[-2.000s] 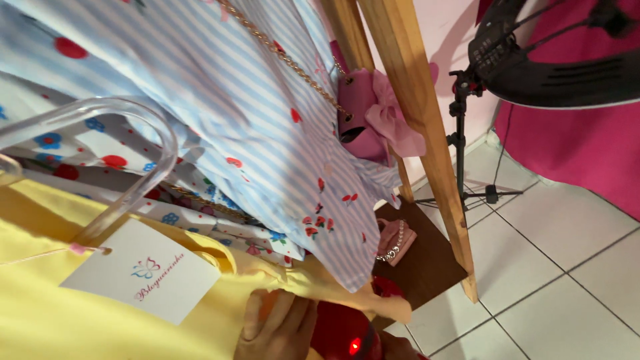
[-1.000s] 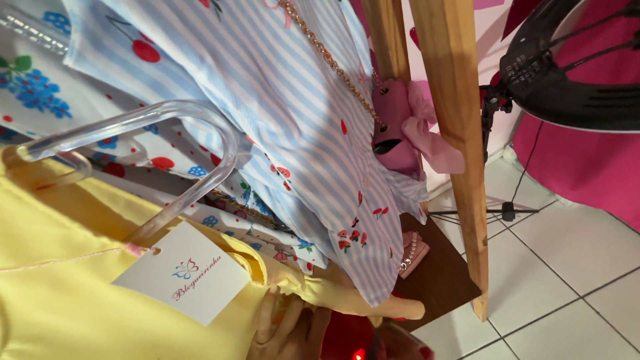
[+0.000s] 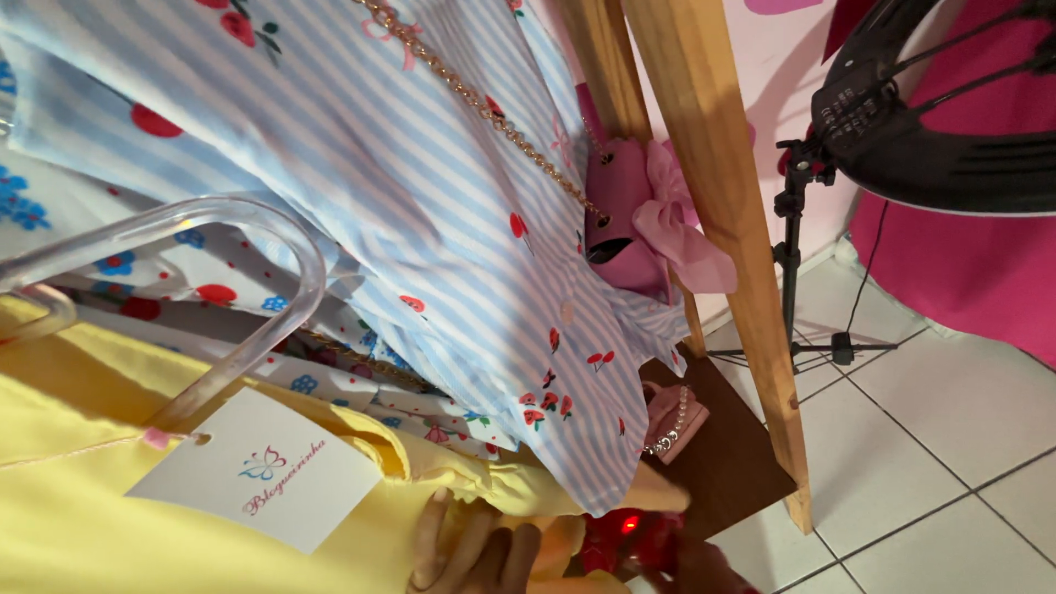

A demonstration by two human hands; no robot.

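A yellow garment (image 3: 82, 503) fills the lower left, with a clear plastic hanger (image 3: 280, 223) at its neckline and a white tag (image 3: 264, 470) bearing writing. My left hand (image 3: 478, 544), at the bottom edge, has its fingers curled on the garment's edge, pinching the cloth. To its right is a red object (image 3: 606, 536) with a glowing red light, partly hidden by cloth. Beside that, my right hand (image 3: 701, 565) is dark and blurred; its grip cannot be made out. A blue-and-white striped garment with cherries (image 3: 429, 206) hangs above, a gold chain across it.
A pink bag with a bow (image 3: 623, 206) hangs by a wooden rack leg (image 3: 718, 165). A small pink bag with pearls (image 3: 676, 421) sits on a brown shelf (image 3: 734, 462). At the right are a black ring light (image 3: 932, 198), its stand (image 3: 792, 239), and a magenta cloth (image 3: 973, 272).
My left hand has stayed at the yellow garment's edge, its fingers shifting slightly. The cloth edge beside it now lies differently, with the red object showing below it.
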